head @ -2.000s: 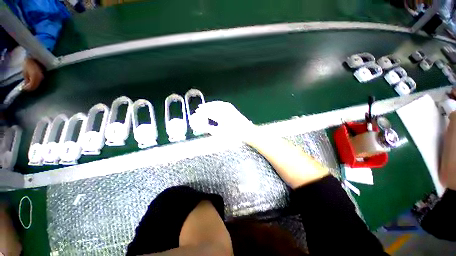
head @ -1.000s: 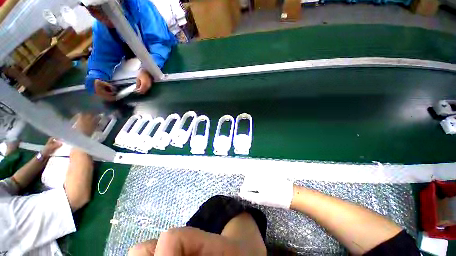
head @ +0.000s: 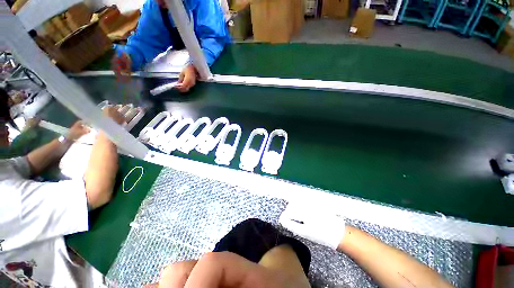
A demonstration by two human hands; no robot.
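White loop-shaped housings (head: pixel 273 152) stand in a slanting row on the green conveyor belt, several close together at the left and two slightly apart at the right end. My right hand (head: pixel 313 225), in a white glove, lies low over the bubble wrap mat (head: pixel 186 208), away from the housings. The glare on the glove hides how its fingers are held and whether it holds anything. My left hand (head: pixel 211 273) is bare, close to the camera and cut off by the bottom edge; its fingertips and anything in them cannot be made out.
The conveyor side rail (head: pixel 338 203) runs between mat and belt. A pale ring (head: pixel 133 179) lies on the green table at left. A red bin (head: pixel 489 269) is cut off at right. A person in blue (head: pixel 208 28) and another in white (head: pixel 45 202) work at left. A slanting post (head: pixel 84 104) stands at left.
My right hand has drawn back from the end housing to over the mat. The view has swung left, bringing the neighbours in. The near row of housings looks unchanged.
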